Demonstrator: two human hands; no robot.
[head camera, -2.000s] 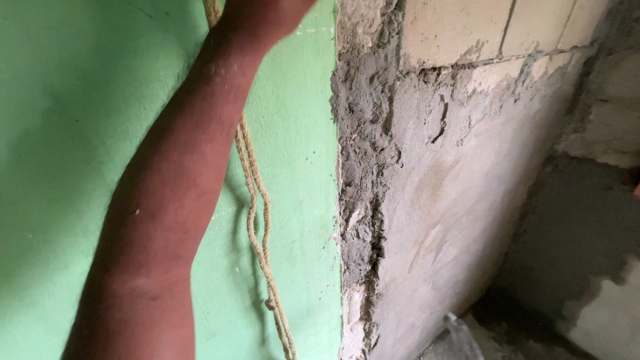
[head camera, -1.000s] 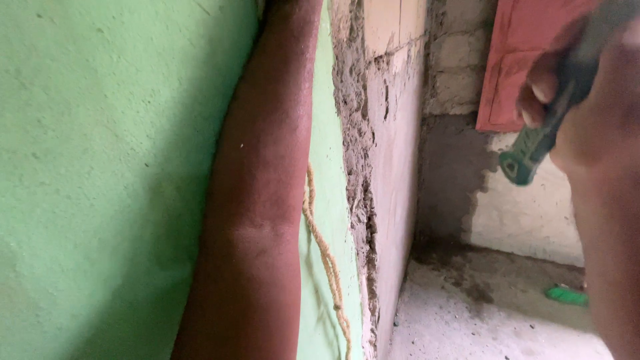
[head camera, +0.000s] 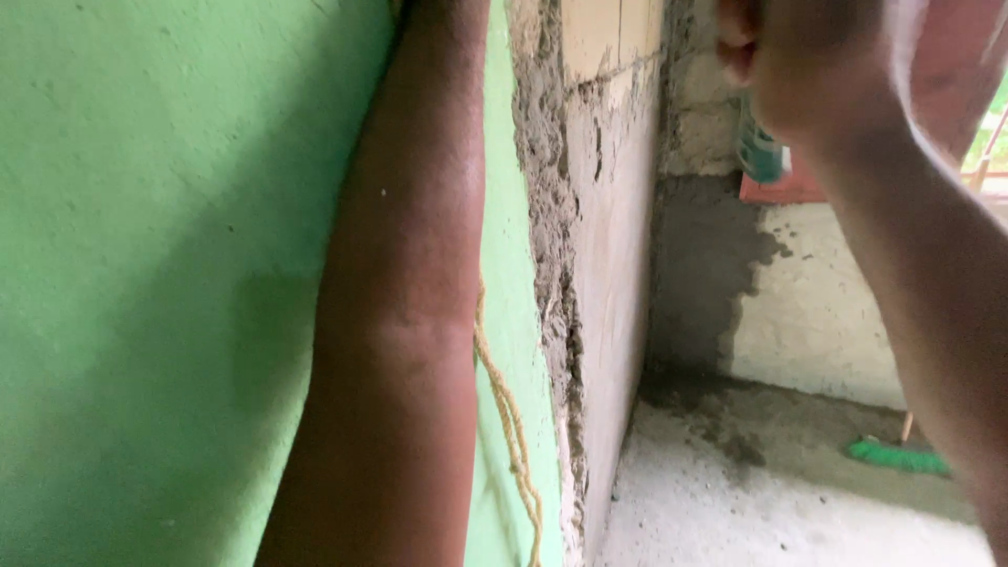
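Observation:
My left forearm reaches up along the green painted wall (head camera: 142, 236); the left hand is beyond the top edge of the view, so what it holds is hidden. My right hand (head camera: 811, 71), blurred, is raised at the upper right, its fingers closed around a tool whose dark green handle end (head camera: 760, 153) shows below the fist. The rest of that tool is out of view. A doubled beige rope (head camera: 508, 409) hangs against the green wall, partly behind my left forearm. Beside it, rough mortar (head camera: 551, 189) runs down the wall's broken edge.
A grey plastered wall (head camera: 606, 315) with bare blocks above recedes to the right of the mortar. Behind stand a patchy wall (head camera: 819, 307) and a red shutter or panel (head camera: 787, 185). A green-bristled broom (head camera: 898, 457) lies on the concrete floor (head camera: 709, 512).
Two seconds ago my left hand showed partly at the top edge; now it is out of view. Since one second ago the right hand with its tool has risen. The view has swung.

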